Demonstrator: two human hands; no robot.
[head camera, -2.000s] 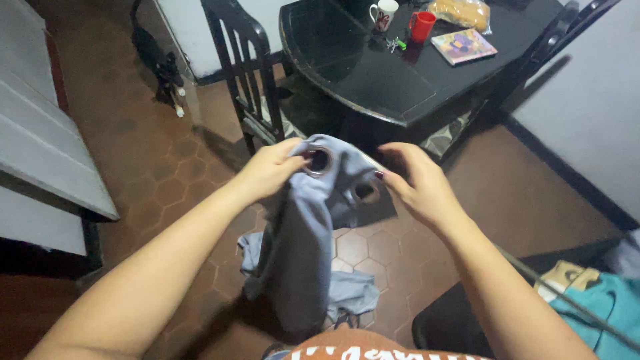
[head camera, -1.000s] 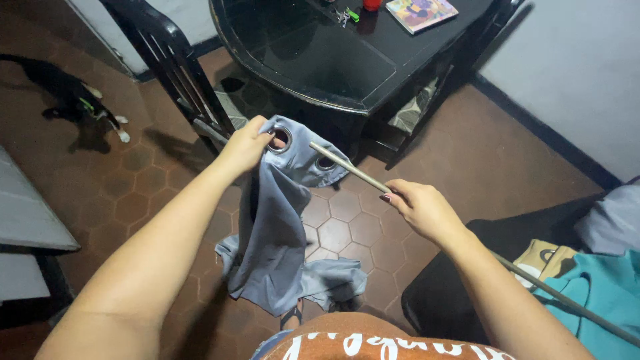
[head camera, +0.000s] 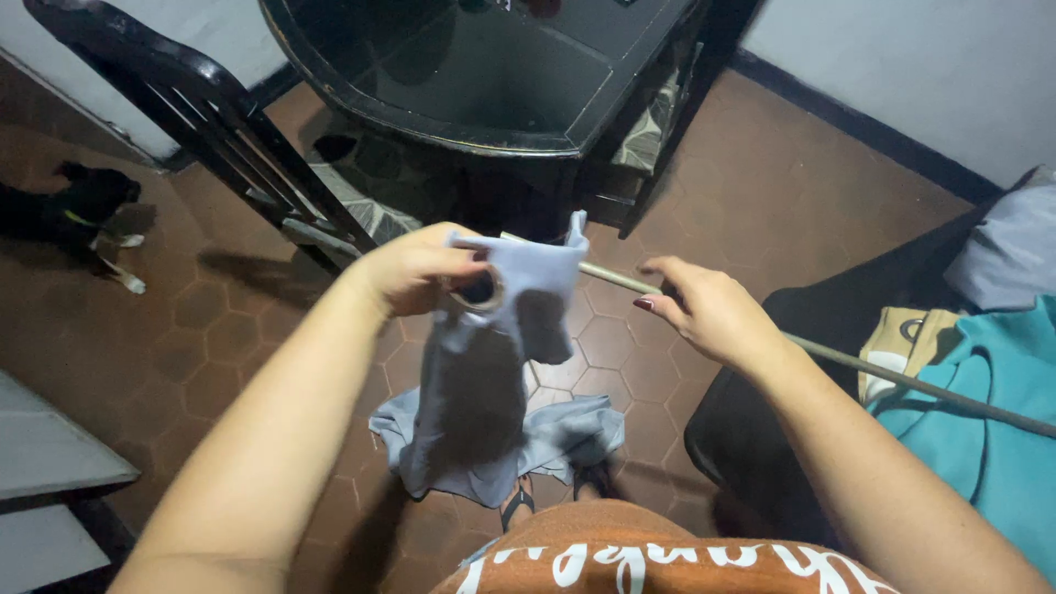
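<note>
My left hand (head camera: 425, 268) grips the top edge of a blue-grey grommet curtain (head camera: 474, 396), its thumb beside a metal ring (head camera: 476, 290). The cloth hangs down, and its lower part lies bunched on the floor around my feet. A long thin rod (head camera: 907, 381) runs from the right edge, under my right forearm, to the curtain. Its tip passes behind the curtain's top, and a bit of it shows above the edge. My right hand (head camera: 701, 309) is on the rod with thumb and fingers, close to the cloth. Whether the rod passes through a ring is hidden.
A dark dining table (head camera: 462, 91) stands ahead, with a black slatted chair (head camera: 223, 124) at its left. A dog (head camera: 78, 210) is on the tiled floor at left. To the right, a black seat (head camera: 759, 429) bears teal cloth (head camera: 990, 412) and beige grommet cloth (head camera: 899, 338).
My right hand, at the curtain's top two seconds ago, has taken hold of the rod. The rod's tip has moved from in front of the curtain to behind its top edge. The view has tilted down.
</note>
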